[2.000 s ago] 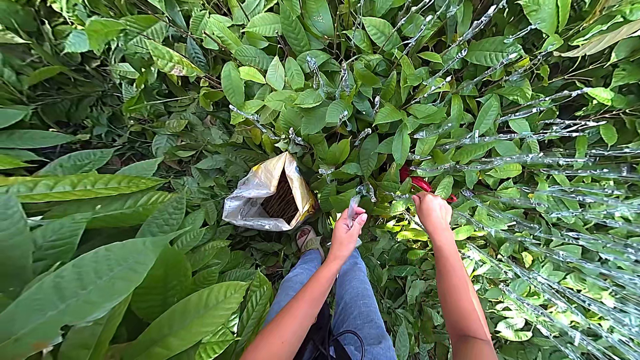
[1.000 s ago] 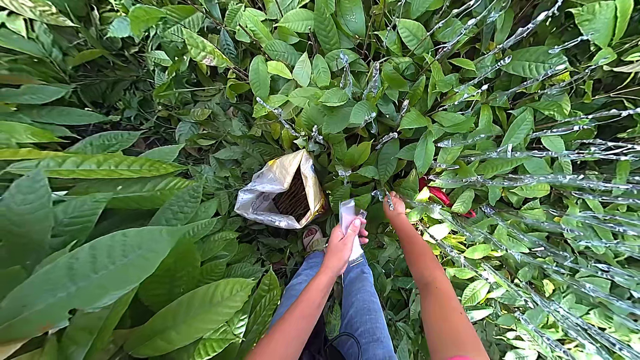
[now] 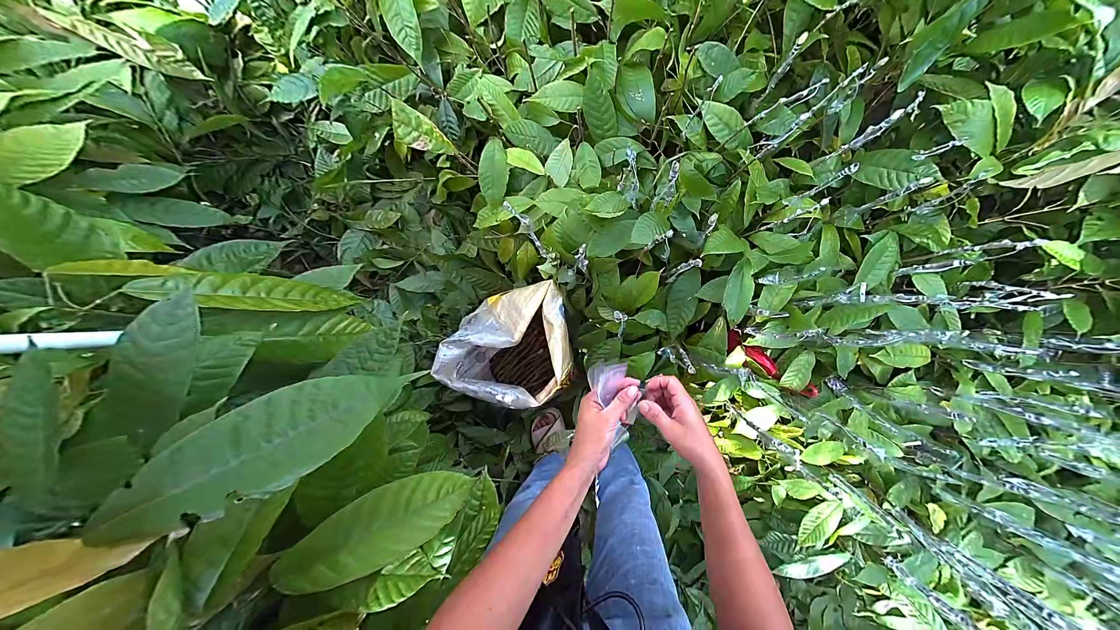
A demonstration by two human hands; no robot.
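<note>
My left hand (image 3: 598,426) holds clear plastic strips (image 3: 610,381) between thumb and fingers, in front of my knees. Close on its right, my right hand (image 3: 677,420) has its thumb and index finger pinched near the strips' edge; whether it grips one I cannot tell. Left of my hands an open plastic sack (image 3: 472,350) stands among the leaves, holding a bundle of thin brown sticks (image 3: 528,357). Right of my hands a red object (image 3: 761,360) lies partly hidden in the foliage. Many thin stems wrapped in clear plastic (image 3: 945,337) stand at the right.
Dense leafy seedlings surround me. Large leaves (image 3: 236,455) reach in from the left, near a white pole (image 3: 61,341). A foot in a sandal (image 3: 548,429) shows below the sack. A dark bag with a cord (image 3: 560,577) hangs at my legs.
My right hand was beside the red object two seconds ago, then at the plants by my left hand. It has since come back to the plastic strips in my left hand.
</note>
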